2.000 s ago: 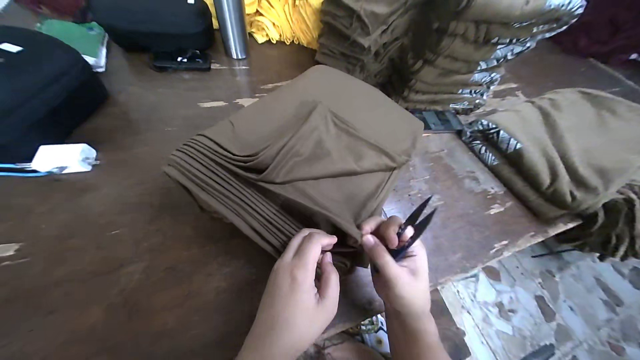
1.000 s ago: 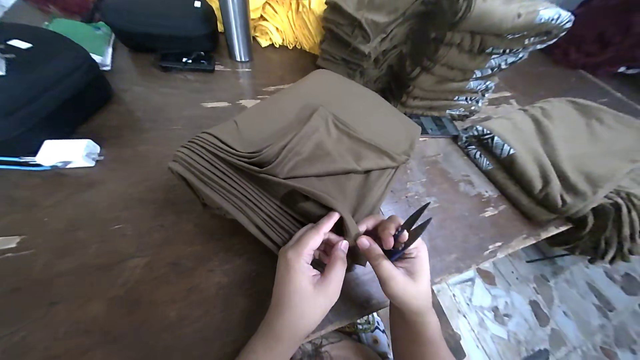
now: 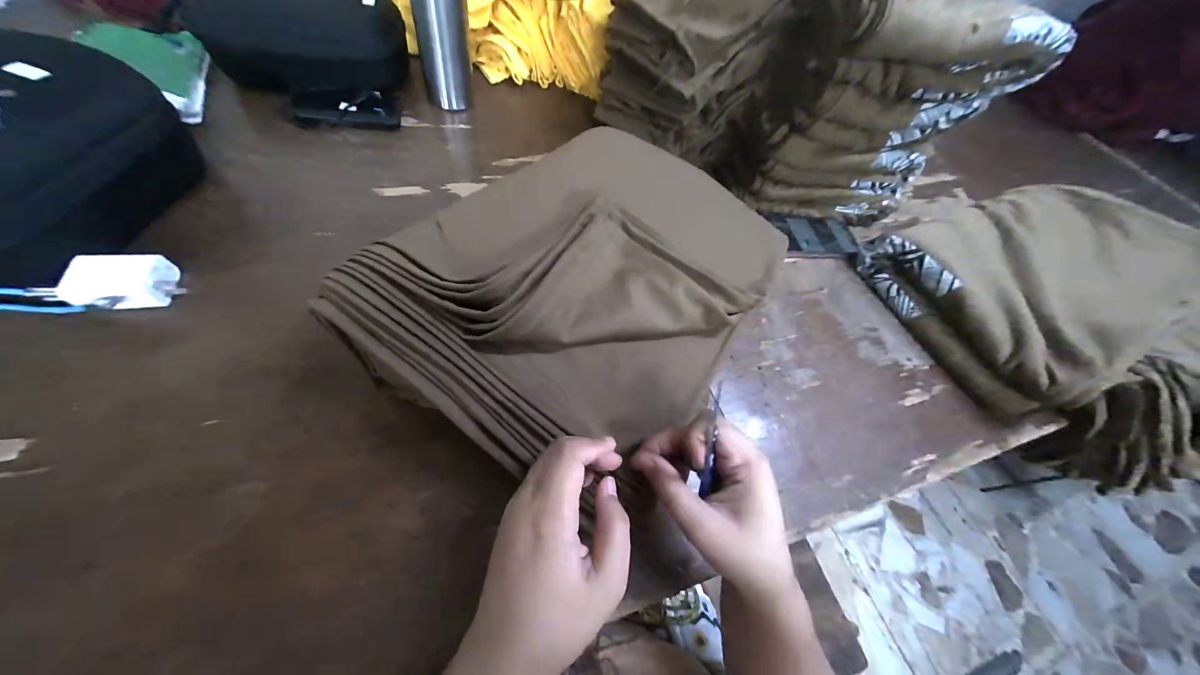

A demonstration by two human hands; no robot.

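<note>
A stack of folded brown fabric pieces (image 3: 600, 272) lies on the wooden table, its layered edges facing me and to the left. At its near corner my left hand (image 3: 572, 534) has thumb and forefinger bent close together; whether fabric is between them cannot be told. Just right of it, my right hand (image 3: 722, 497) holds small dark-bladed scissors or snips (image 3: 712, 450) in the curled fingers, blades pointing up. Its thumb and forefinger meet near the fabric's corner, and what they pinch is hidden.
The worn table edge (image 3: 937, 478) runs at right above a stone-patterned floor (image 3: 1059, 572). A folded brown cloth with patterned trim (image 3: 1041, 291) overhangs it. Behind are piled brown textiles (image 3: 825, 122), yellow fabric (image 3: 544, 42) and a metal tumbler (image 3: 442, 56). Black cases (image 3: 84, 150) and a white charger (image 3: 120, 281) lie left.
The scissors in my right hand have turned from pointing up and right to nearly upright. The raised front corner of the top fabric now lies flatter. Both hands stay near that corner.
</note>
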